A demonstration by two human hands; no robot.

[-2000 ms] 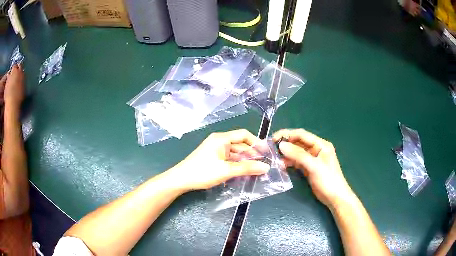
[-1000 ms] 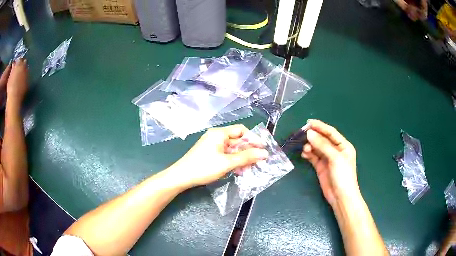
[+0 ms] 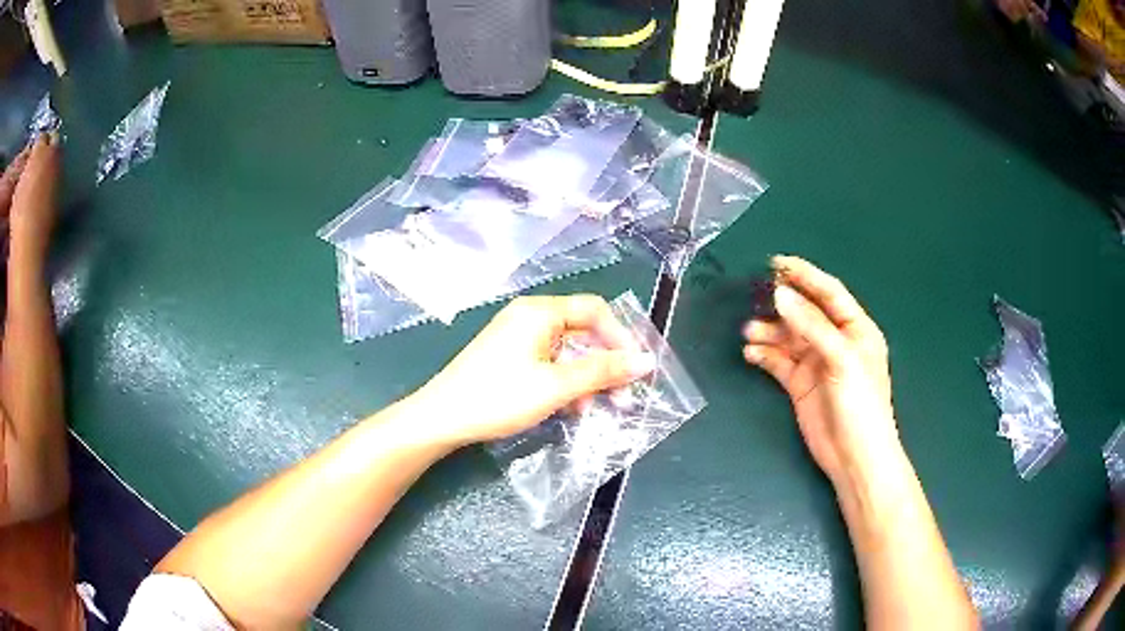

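My left hand (image 3: pixel 543 370) is shut on a clear zip-lock bag (image 3: pixel 605 431), gripping its upper left part between thumb and fingers. The bag is creased and shiny, over the seam strip. My right hand (image 3: pixel 820 351) is raised to the right of the bag, apart from it. It pinches a small dark part (image 3: pixel 764 297) between thumb and fingertips; the part is blurred and its shape is unclear. A pile of bags (image 3: pixel 494 234), clear and whitish and overlapping, lies on the dark green table beyond my hands.
Grey speakers (image 3: pixel 489 49), a cardboard carton (image 3: pixel 247 20), white tubes (image 3: pixel 749 49) and a yellow-green cable (image 3: pixel 605 83) stand or lie at the back. Single bags lie at far left (image 3: pixel 133 133) and right (image 3: pixel 1026 388). Another person's arm (image 3: pixel 33 333) is at the left edge.
My right hand has moved from the bag out to the right with the dark part. My left hand has kept its grip; the bag has turned and lies slightly lower left.
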